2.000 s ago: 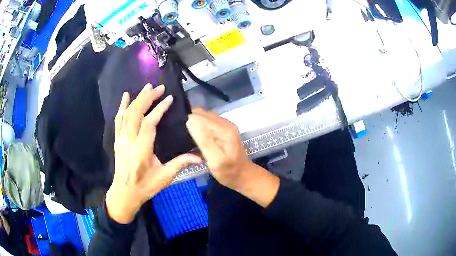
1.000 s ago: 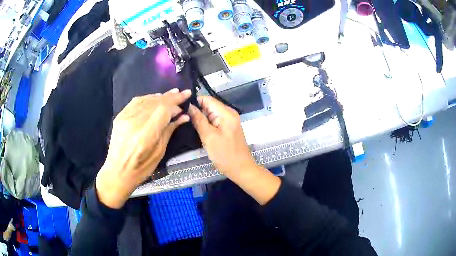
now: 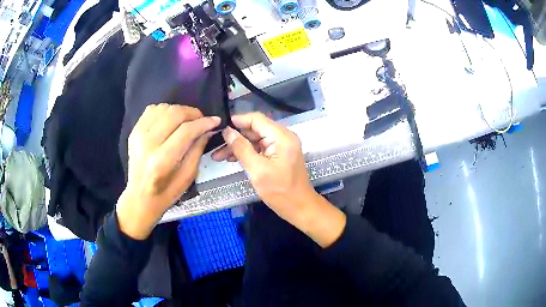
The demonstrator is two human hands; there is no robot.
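A black garment piece [image 3: 161, 78] lies under the presser foot [image 3: 205, 51], where a pink-purple light glows. More black fabric [image 3: 84, 138] is bunched on the table at left. My left hand [image 3: 164, 159] pinches the right edge of the piece between thumb and fingertips, a little below the presser foot. My right hand [image 3: 272, 159] pinches the same narrow edge just beside it, fingertips nearly touching the left ones. A narrow black strip [image 3: 263, 90] curves from the needle area over the dark recess in the table.
The yellow label [image 3: 287, 44] is right of the needle area. A tape measure [image 3: 359, 157] runs along the table's front edge. A blue crate [image 3: 212, 246] stands below. A thin pale cord [image 3: 509, 114] hangs at right. Black waste [image 3: 488, 143] shows beyond the table.
Since the oldest frame, my spread left hand has closed on the edge and my right fingers have joined it there. Since the middle frame, both hands still pinch the edge, and the view has shifted slightly.
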